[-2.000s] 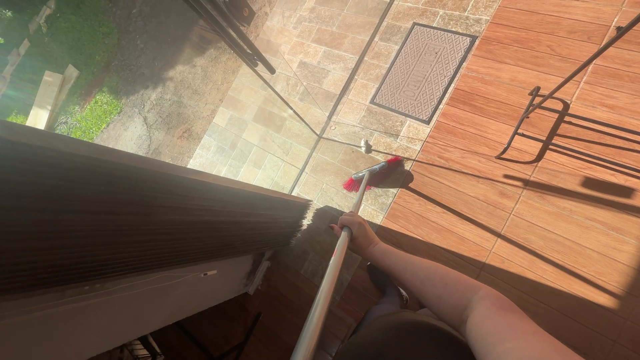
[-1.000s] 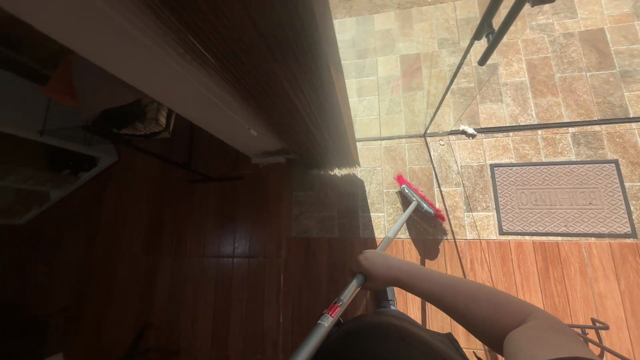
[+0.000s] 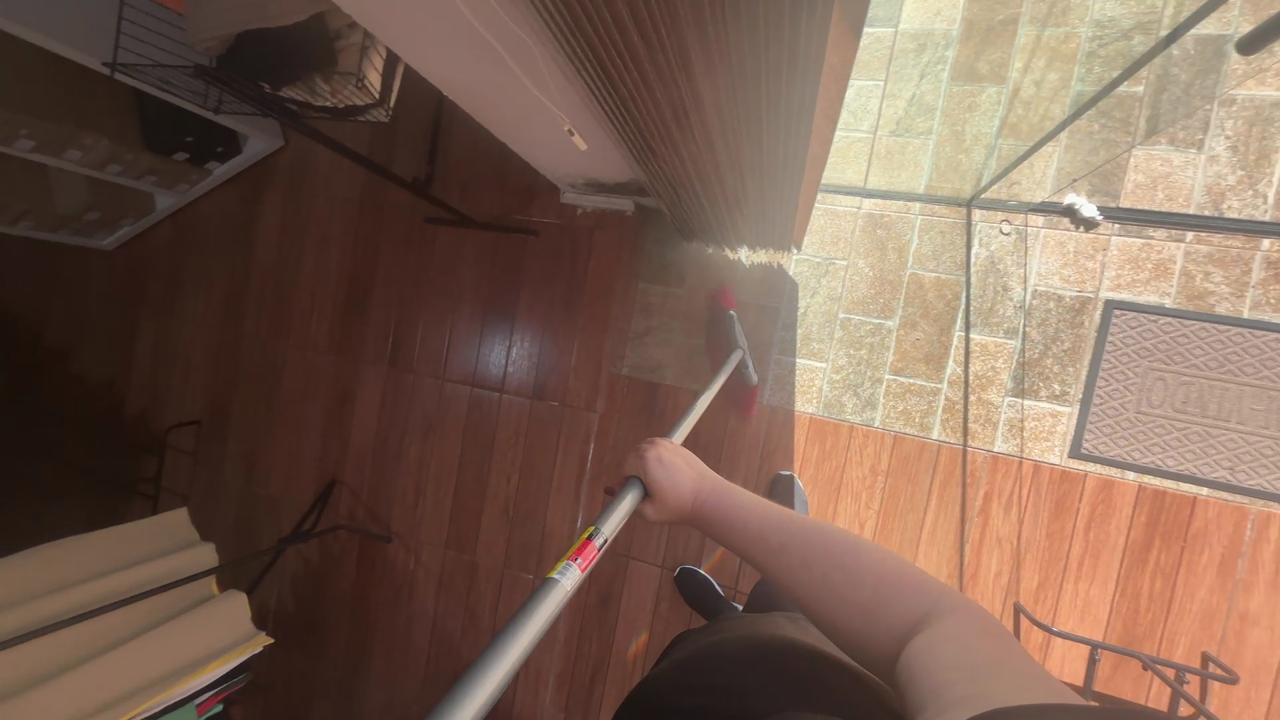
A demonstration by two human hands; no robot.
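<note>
My right hand (image 3: pixel 668 482) is closed around the metal pole (image 3: pixel 540 600) of a push broom, a little above a red and yellow sticker. The pole runs from the bottom edge up to the broom head (image 3: pixel 742 348), which has a grey body and red bristles at both ends. That head rests in shade on the floor, where wood-look planks meet stone tiles, just below the frayed lower edge of a brown pleated folding door (image 3: pixel 700 120). My left hand is out of view, and the pole's near end is cut off by the frame.
Dark shoes (image 3: pixel 705 592) stand below the broom head. A glass panel with a dark frame (image 3: pixel 1150 215) and a doormat (image 3: pixel 1180 400) are at right. A metal stand (image 3: pixel 1125 650) is at lower right, a wire basket (image 3: pixel 255 95) at upper left, hanging beige fabric (image 3: pixel 110 610) at lower left.
The broom head has moved off the sunlit stone tiles into the shade by the folding door. My right hand has stayed on the pole. The view has turned to the left.
</note>
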